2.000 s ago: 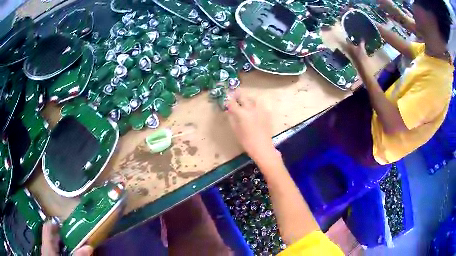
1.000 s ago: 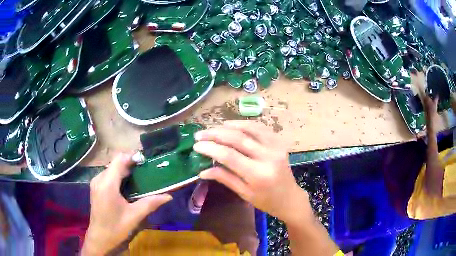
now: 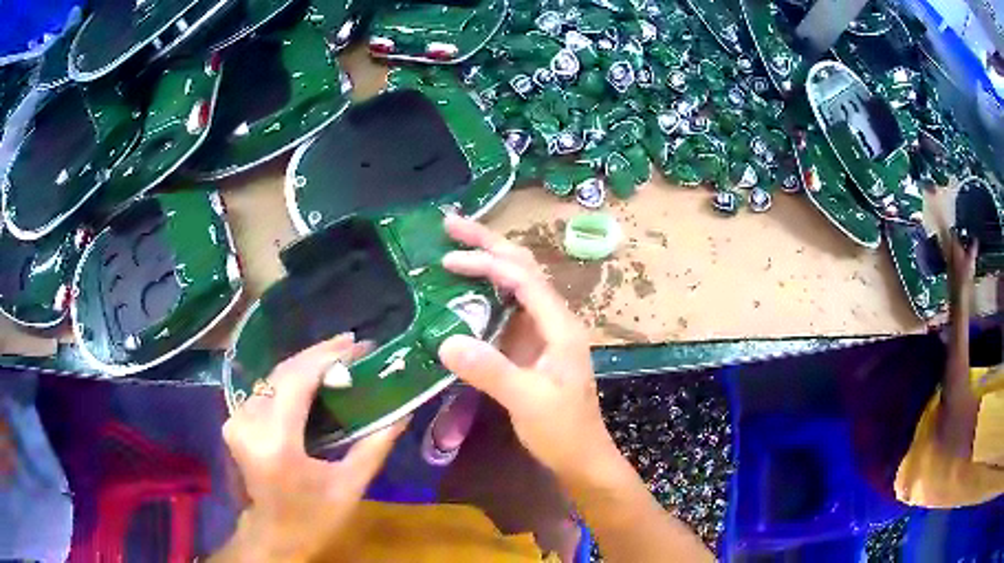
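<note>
A glossy dark green housing (image 3: 413, 368) with a pale rim and a dark opening is held at the bench's front edge. My left hand (image 3: 308, 423) grips its near left side. My right hand (image 3: 523, 341) grips its right end, thumb and fingers around a green piece with a silvery-white spot (image 3: 471, 316) at that end. Whether this piece is fully seated cannot be told. The small pale green glue dish (image 3: 592, 236) stands on the tan board beside dark stains. Small green caps (image 3: 628, 99) with silvery spots lie in a large heap behind it. No glue stick is clearly visible.
Green housings lie in overlapping stacks at left (image 3: 154, 280) and right (image 3: 853, 138); one (image 3: 380, 159) lies just behind the held one. Below the bench are a red stool (image 3: 149, 489), a parts bin (image 3: 672, 440) and blue plastic. A co-worker's arm and yellow sleeve (image 3: 947, 440) show at right.
My right hand has come from the heap to the housing. The housing has turned from on edge to face up, showing its dark opening. The view has swung left.
</note>
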